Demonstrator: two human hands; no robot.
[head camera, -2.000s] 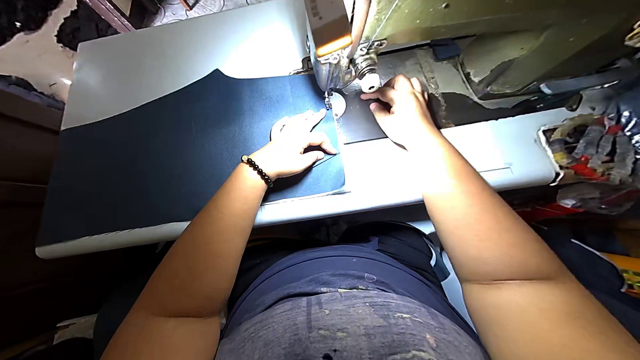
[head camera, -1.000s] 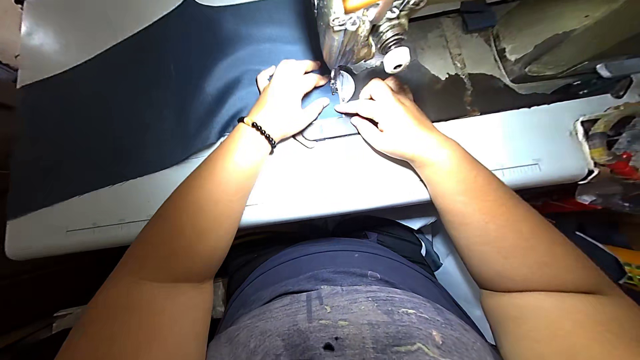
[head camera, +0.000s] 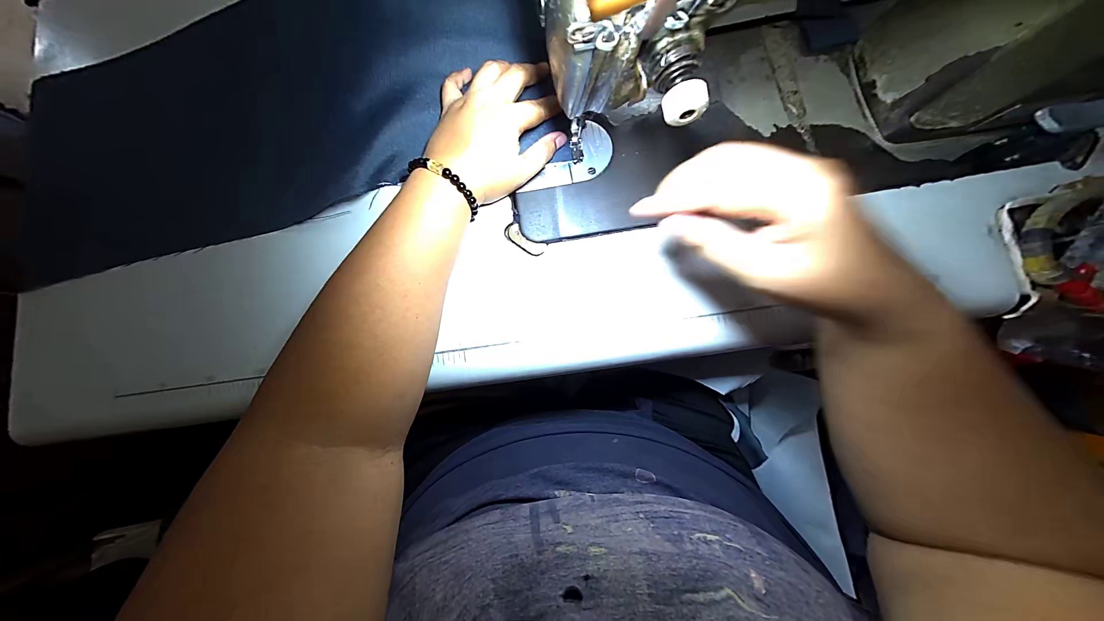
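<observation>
A dark blue fabric panel (head camera: 216, 129) lies over the left part of the sewing table, its raw edge towards me. My left hand (head camera: 496, 129) rests palm down on its right end, fingers spread, the thumb tip just left of the presser foot (head camera: 576, 142) of a sewing machine (head camera: 595, 60). Under the foot shows the shiny needle plate (head camera: 597, 151). My right hand (head camera: 750, 220), blurred, hovers right of the foot with thumb and index finger close together; whether anything is pinched between them cannot be told.
The pale sewing table (head camera: 552, 302) has ruler marks near its front edge. The machine's worn green body (head camera: 975, 69) spans the upper right. Beyond the table's right end lie tangled coloured items (head camera: 1078, 276), one of them red. My lap is just below the front edge.
The fabric has shifted left and away from me, past the place where it covered the table before the foot. My right hand has drawn back from the presser foot to the right.
</observation>
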